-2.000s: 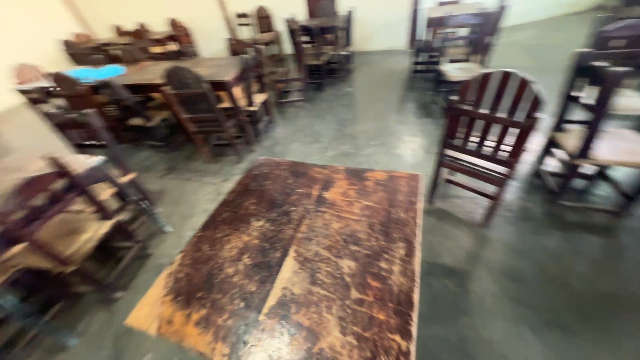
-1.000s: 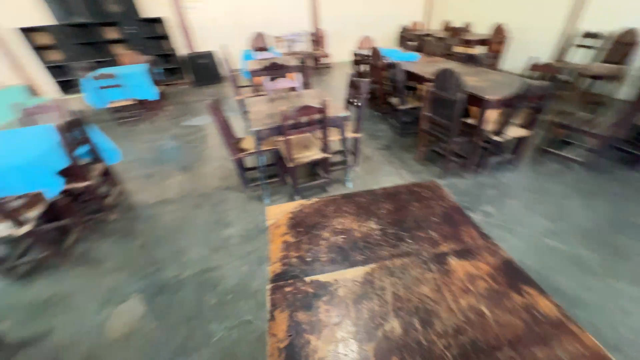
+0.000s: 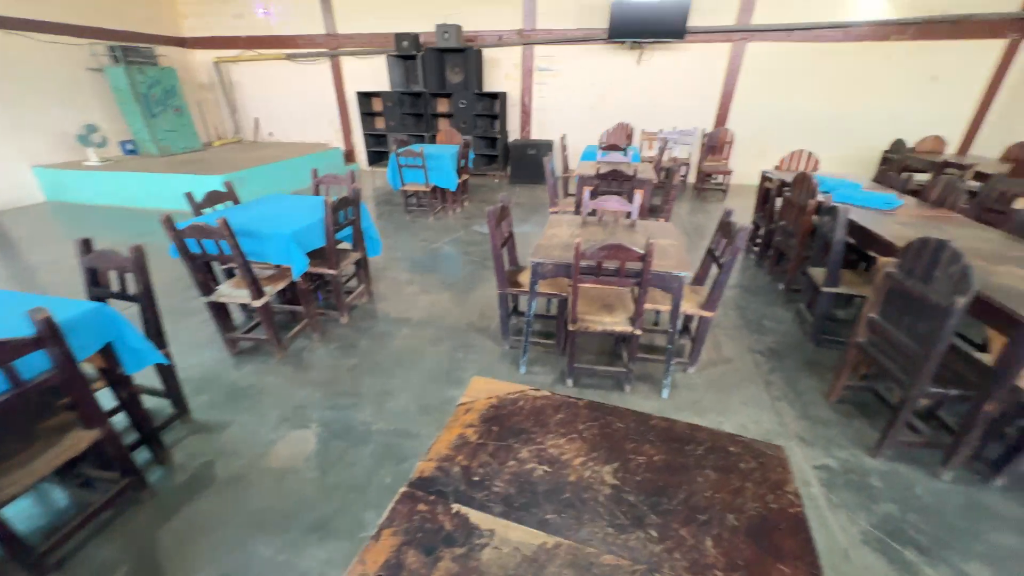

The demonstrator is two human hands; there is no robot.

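Note:
Neither my left hand nor my right hand shows in the head view. Nearest to me is a worn wooden tabletop (image 3: 624, 472), dark brown with scuffed orange patches and a pale seam, cut off by the lower edge. Beyond it stands a bare wooden table (image 3: 612, 240) with chairs around it; one wooden chair (image 3: 610, 300) has its back towards me. At the left a table carries a blue tablecloth (image 3: 264, 228), with chairs beside it. Another blue cloth (image 3: 64, 328) covers a table at the left edge.
At the right a long wooden table (image 3: 936, 228) has several chairs and a folded blue cloth (image 3: 858, 194). Black loudspeaker cabinets (image 3: 432, 112) are stacked by the back wall, under a mounted screen (image 3: 648, 19) to their right. A low turquoise-edged stage (image 3: 192, 186) fills the back left.
The view has swung far to the left, bringing in the stage, the loudspeaker stack and the tables with blue cloths. No hand appears in any frame.

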